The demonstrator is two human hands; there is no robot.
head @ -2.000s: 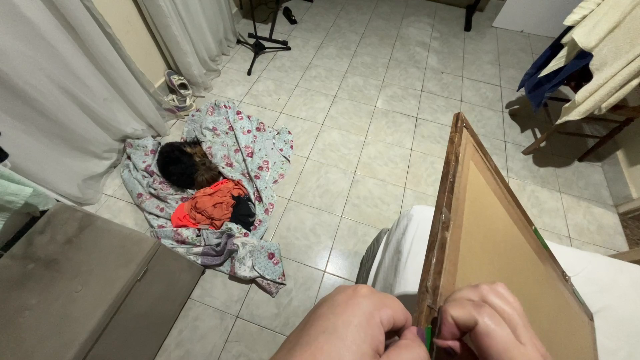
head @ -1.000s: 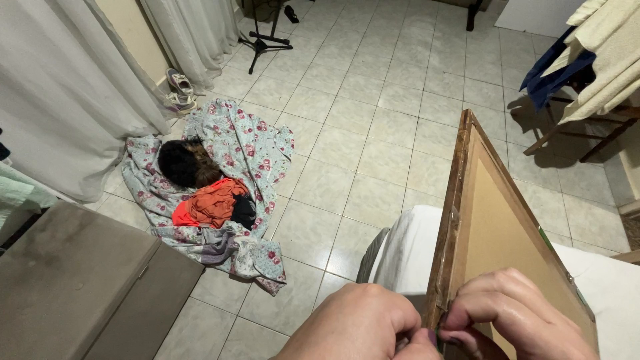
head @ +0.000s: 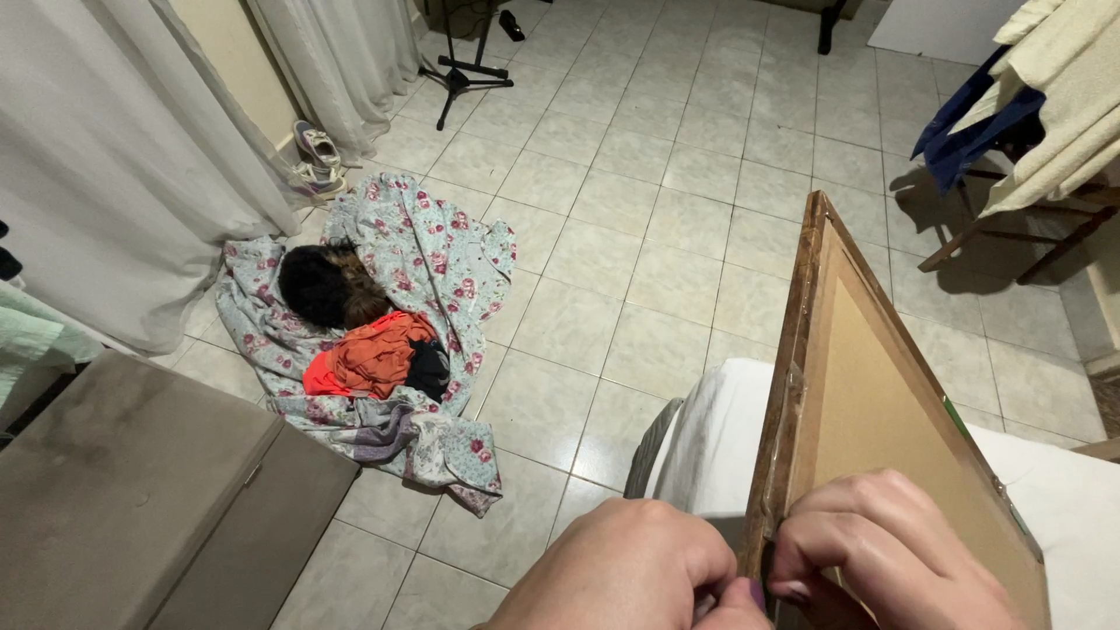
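A wooden picture frame (head: 778,367) with a tan backing board (head: 884,394) stands tilted on edge over a white-covered surface (head: 717,437) at the lower right. At the near lower end of its edge, my left hand (head: 630,569) has its fingers bent, thumb and fingertips against the wood. On the backing side, my right hand (head: 884,551) is curled with its fingertips at the same edge. What lies between the fingertips is mostly hidden. Green strips (head: 955,418) show along the far edge of the frame.
On the tiled floor, a floral cloth (head: 437,254) holds a dark furry animal or bundle (head: 319,284) and orange clothing (head: 376,354). A grey upholstered box (head: 131,464) is at lower left. Shoes (head: 317,157), a black stand (head: 457,80) and a cloth-draped wooden chair (head: 1050,219) stand farther back.
My right hand's fingers have shifted at the frame's edge. A green bit that showed between my hands two seconds ago is now out of sight.
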